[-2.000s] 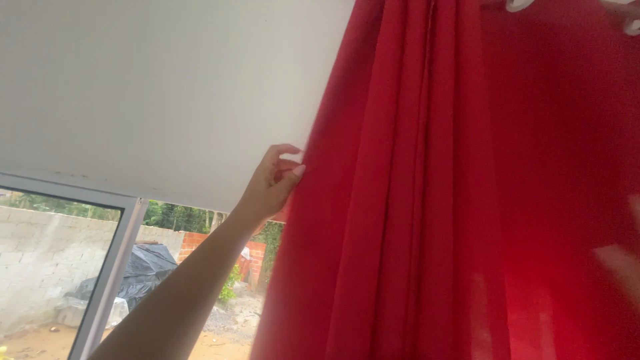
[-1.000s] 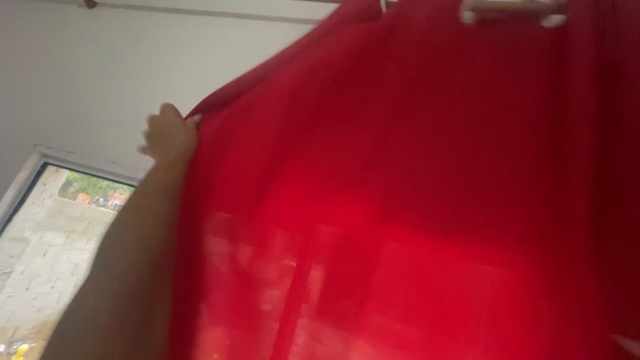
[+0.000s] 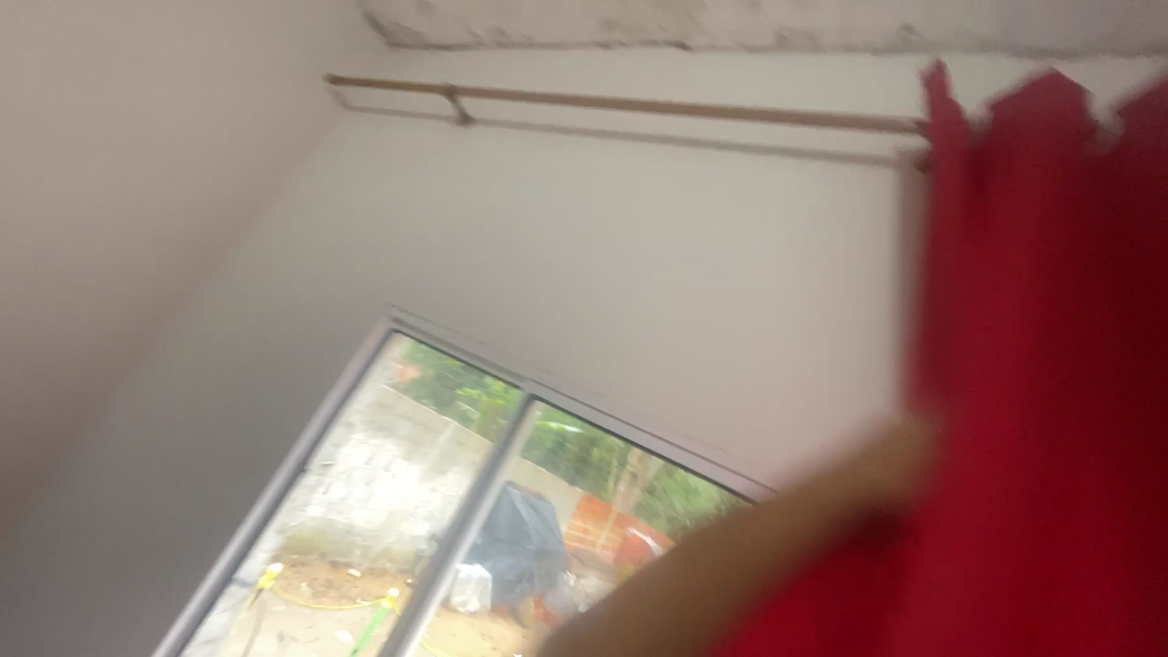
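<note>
A red curtain [image 3: 1022, 365] hangs at the right from a thin brown curtain rod [image 3: 675, 108], its top gathered in folds. From the bottom, my left forearm reaches up to the curtain's left edge. My left hand [image 3: 908, 456] is blurred there and partly lost behind or against the cloth, so its fingers cannot be made out. My right hand is not in view.
Below the rod, a sliding window [image 3: 525, 392] with a metal frame looks out on a block wall, a dark tarp and plants. A bracket [image 3: 459, 105] holds the rod near its left end. A side wall [image 3: 119, 228] stands at the left.
The curtain's left edge, earlier held out to the left by my left hand, now hangs farther right in folds. The view has swung, showing the rod and more of the window.
</note>
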